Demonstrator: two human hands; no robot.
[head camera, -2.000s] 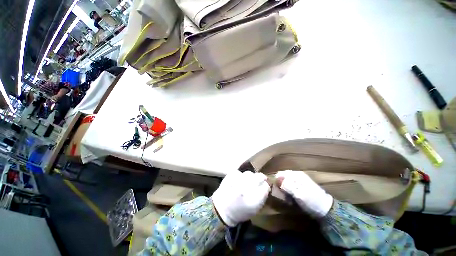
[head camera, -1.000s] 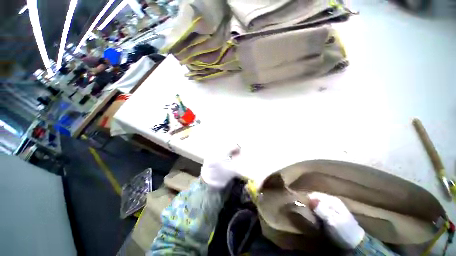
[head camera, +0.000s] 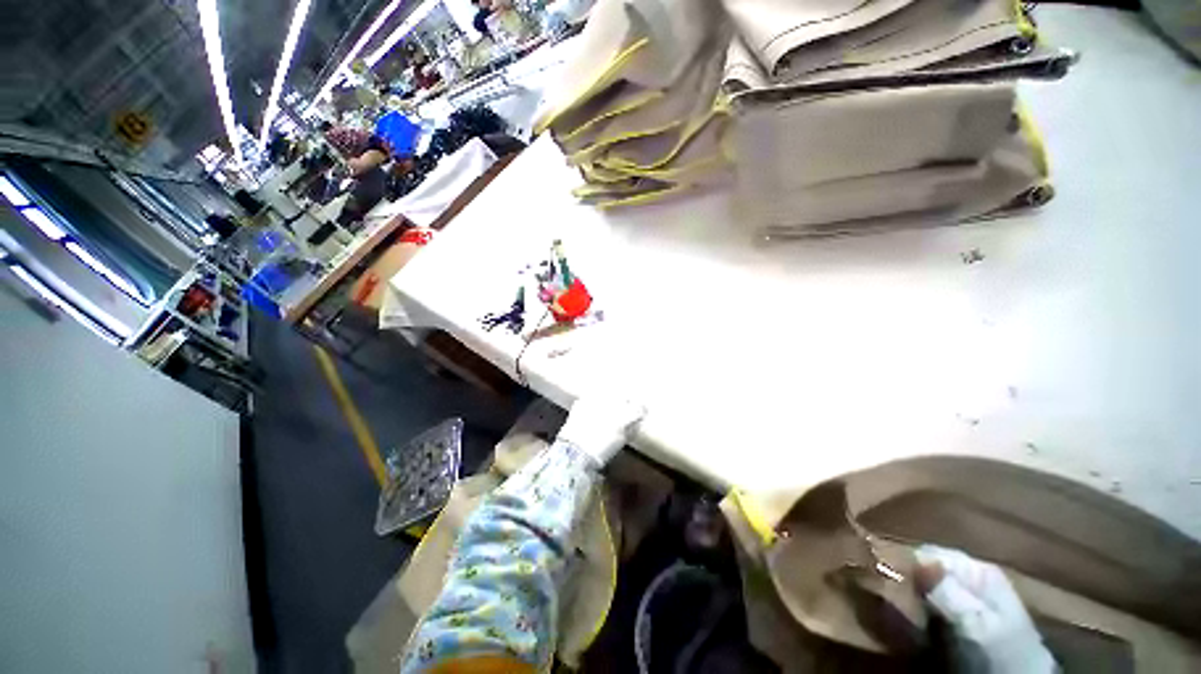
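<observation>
A taupe bag body (head camera: 1027, 507) with a yellow edge lies open on the white table's near edge at the lower right. My right hand (head camera: 981, 612), in a white glove, is at its mouth with the fingertips on the inner flap, beside a small shiny metal piece (head camera: 889, 571). My left hand (head camera: 606, 424), also in a white glove, is away from the bag at the table's front edge. It is overexposed against the white table, so its fingers are unclear.
Folded taupe bag bodies (head camera: 882, 158) are stacked at the back. A red tool holder (head camera: 570, 302) with green-handled tools and dark snips (head camera: 507, 316) stands near the table's left corner. More taupe pieces (head camera: 448, 527) and a metal-looking grate (head camera: 422, 477) are low at the left. People are far behind.
My left hand has left the bag and moved left to the table edge. My right hand stays at the bag mouth. The view has turned left, so the wooden-handled tool is out of view.
</observation>
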